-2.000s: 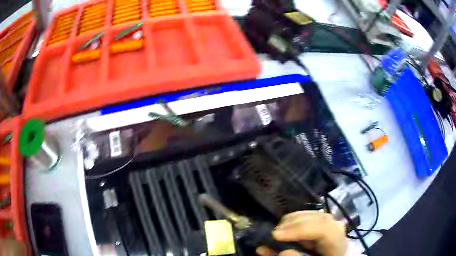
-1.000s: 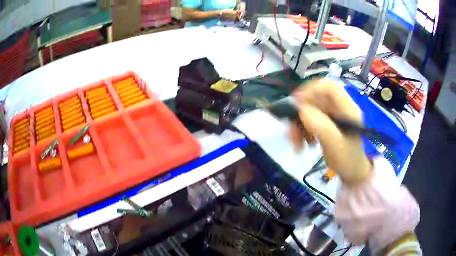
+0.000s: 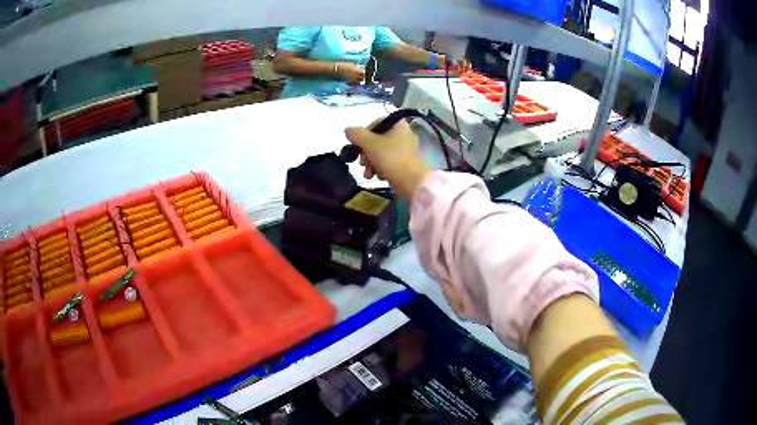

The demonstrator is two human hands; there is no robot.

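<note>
My right hand (image 3: 388, 151) reaches out over the bench and grips the black soldering iron (image 3: 391, 121) by its handle, with its black cord arching off to the right. The iron's front end is at the top of the dark soldering station (image 3: 336, 220); its tip is hidden. The station has a yellow pad (image 3: 366, 202) on it. A green circuit board (image 3: 221, 408) lies on the dark printed mat (image 3: 448, 365) at the bottom edge. My left hand is out of the picture.
A red-orange tray (image 3: 207, 307) with orange battery cells stands at the left. A blue bin (image 3: 618, 249) with green boards is at the right. A metal shelf rail (image 3: 249, 23) crosses the top. A person in light blue (image 3: 332, 62) works across the bench.
My right hand, seen low by the yellow pad and then blurred at the right, has moved forward and left to the station with the iron. The view has tilted up.
</note>
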